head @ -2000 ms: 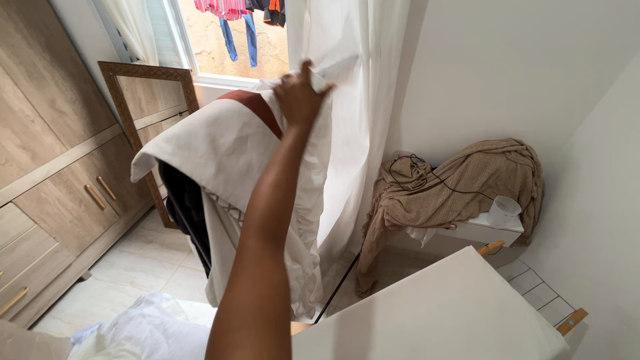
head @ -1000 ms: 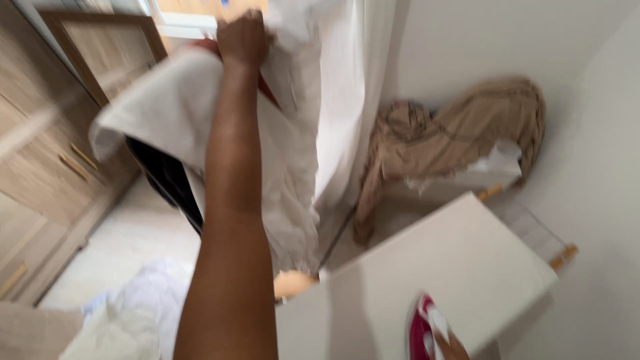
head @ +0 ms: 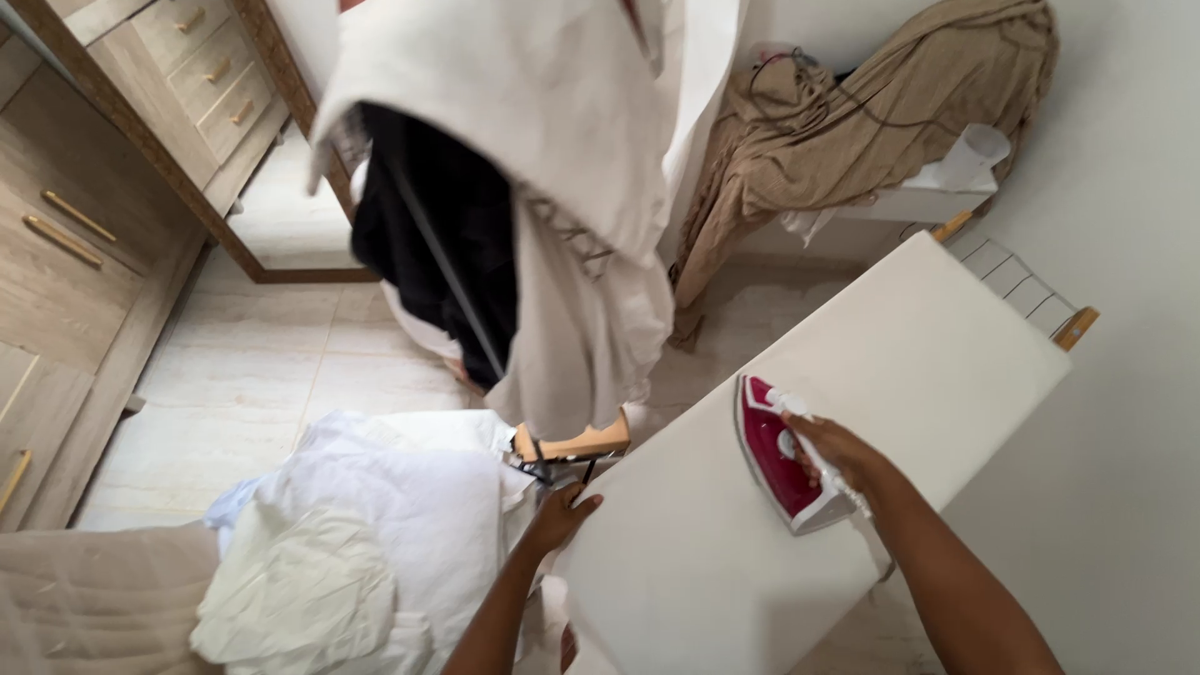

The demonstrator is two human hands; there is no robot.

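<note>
My right hand (head: 834, 450) is closed round the white handle of a magenta and white clothes iron (head: 780, 459). The iron lies on the pale cover of an ironing board (head: 947, 347), its tip pointing away from me. At the board's left edge is my left hand (head: 562, 516), touching the edge with thumb and fingers; its grip is partly hidden. Beyond that hand hang white, beige and black clothes (head: 581, 141) in a draped bundle. White crumpled and folded cloths (head: 375, 525) are heaped to the left of my left hand.
A wood-framed mirror (head: 309, 276) leans behind the hanging clothes, beside a wooden cabinet (head: 84, 281). Brown cloth (head: 844, 150) with a dark cable covers a white stand at the back right, where a white cup (head: 975, 155) sits. A wire rack (head: 1012, 281) adjoins the board's far end.
My left hand has come down from the top of the hanging clothes to the board's edge. My right hand, on the iron a second ago, still holds it. The view has tilted down.
</note>
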